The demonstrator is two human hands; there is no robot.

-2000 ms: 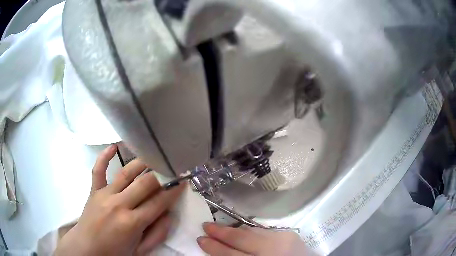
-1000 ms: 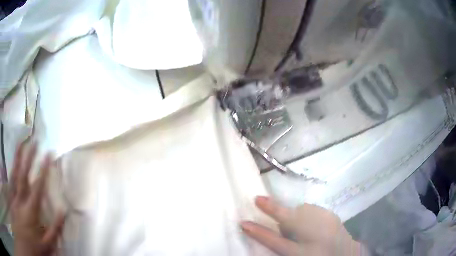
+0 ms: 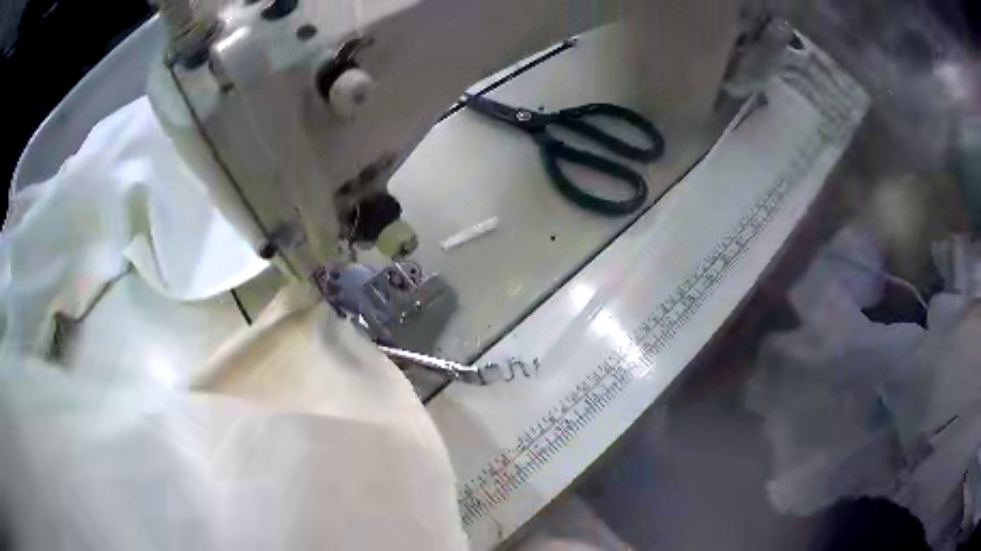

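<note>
White and cream fabric (image 3: 323,452) covers the lower left and runs up to the presser foot (image 3: 350,296) under the sewing machine head (image 3: 258,140). Its cream part (image 3: 285,339) has a fold near the needle area. The thin shiny metal guide (image 3: 430,361) sticks out to the right of the foot, beside the fabric edge. My left hand is not in view; the fabric may hide it. A blurred skin-toned shape at the bottom edge may be part of my right hand or arm (image 3: 570,530); its fingers do not show.
Dark green-handled scissors (image 3: 586,151) and a short white stick (image 3: 470,234) lie on the machine bed. Ruler markings (image 3: 645,361) run along the table's front edge. White fabric (image 3: 850,398) is heaped at the right. More white fabric (image 3: 118,215) lies behind, at the left.
My left hand has gone out of view and my right hand has left the fabric by the guide. The fabric has spread over the lower left. The view has shifted, showing the scissors clearly.
</note>
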